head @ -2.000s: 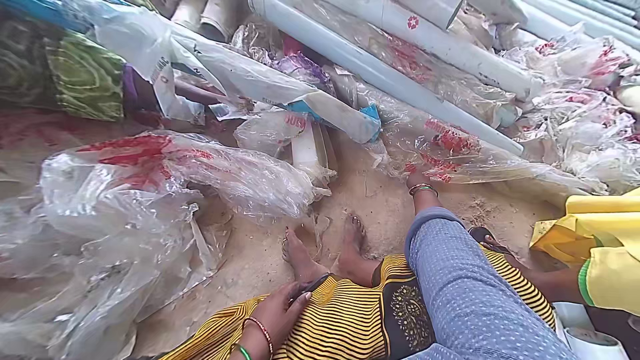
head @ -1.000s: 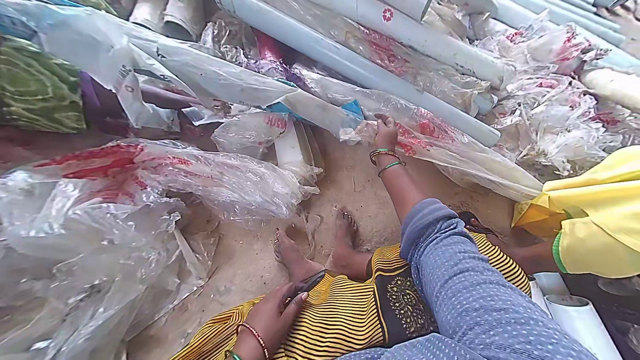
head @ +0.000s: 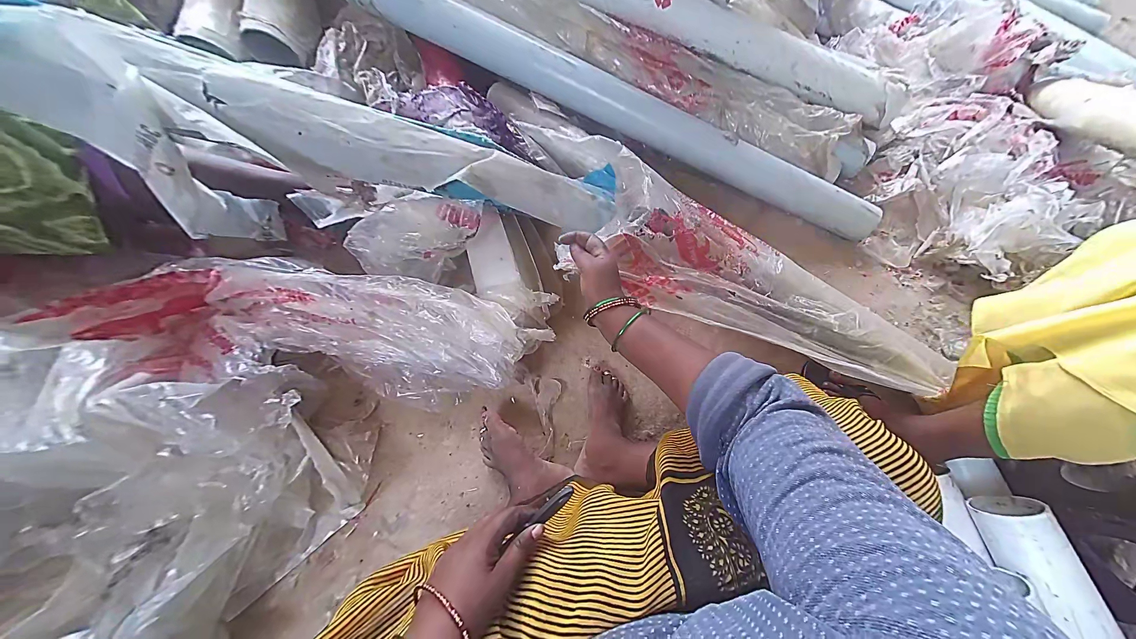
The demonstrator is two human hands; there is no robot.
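Note:
My left hand [head: 497, 555] rests on the yellow-and-black striped cloth [head: 603, 550] over my lap, closed on a small dark object [head: 552, 504], too little of which shows to name it. My right hand [head: 593, 266], with bangles at the wrist, reaches forward and grips the edge of clear plastic film with red print [head: 692, 257]. That film stretches from the hand toward the lower right. Just beyond the hand lies the end of a pipe wrapped in whitish film [head: 532, 191], with a blue patch at its tip.
A bare pale-blue pipe [head: 639, 106] lies diagonally behind. Crumpled clear film [head: 355, 328] spreads at the left, and more film [head: 985, 195] lies at the right. Beside me is a person's yellow garment [head: 1065, 355], with short white pipes [head: 1029, 541] below it. My bare feet are on dusty ground [head: 426, 479].
My right hand has moved from the ground-side edge of the printed film toward the wrapped pipe's end, and the film there now stands more raised and stretched. My left hand stays on the lap.

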